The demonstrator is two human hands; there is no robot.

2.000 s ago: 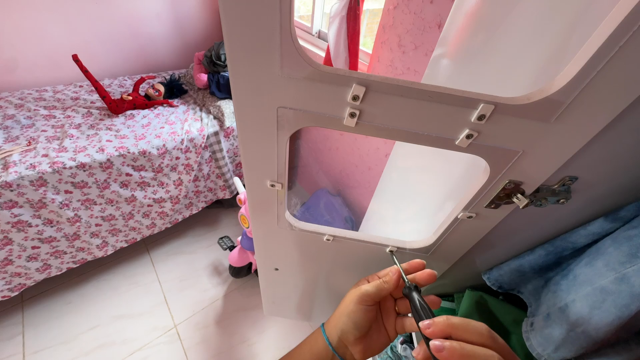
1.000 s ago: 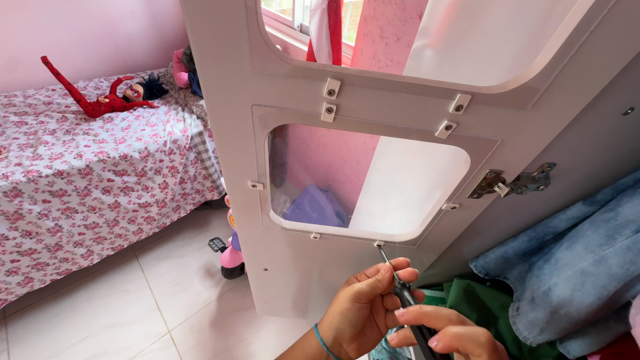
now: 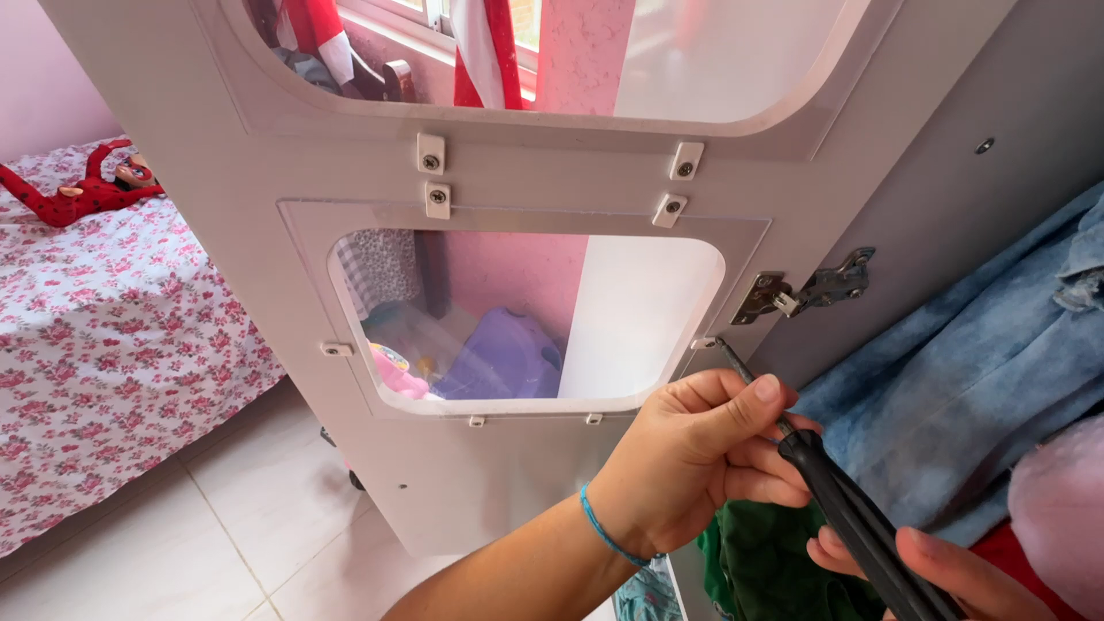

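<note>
My left hand [image 3: 716, 440], with a blue cord bracelet on the wrist, pinches the metal shaft of a black-handled screwdriver [image 3: 828, 483]. My right hand [image 3: 957, 569] holds the handle near the lower right edge, partly out of view. The tip meets the small white plastic clip [image 3: 705, 342] right of the lower window in the grey wardrobe door [image 3: 509, 492]. A clear plastic sheet [image 3: 306, 250] lies over that window. Larger white clips [image 3: 438, 200] with screws sit above it, and smaller ones [image 3: 476, 421] along its lower edge.
A metal hinge [image 3: 802, 289] joins the door to the wardrobe's side. Blue denim clothing [image 3: 931, 371] and green cloth [image 3: 768, 552] lie at the right. On the left, a bed with a floral sheet [image 3: 112, 345] holds a red doll [image 3: 86, 194]. Pale floor tiles [image 3: 216, 535] show below.
The screwdriver tip and both hands have moved from a clip at the window's lower edge to the clip on its right side. The view has shifted closer to the door.
</note>
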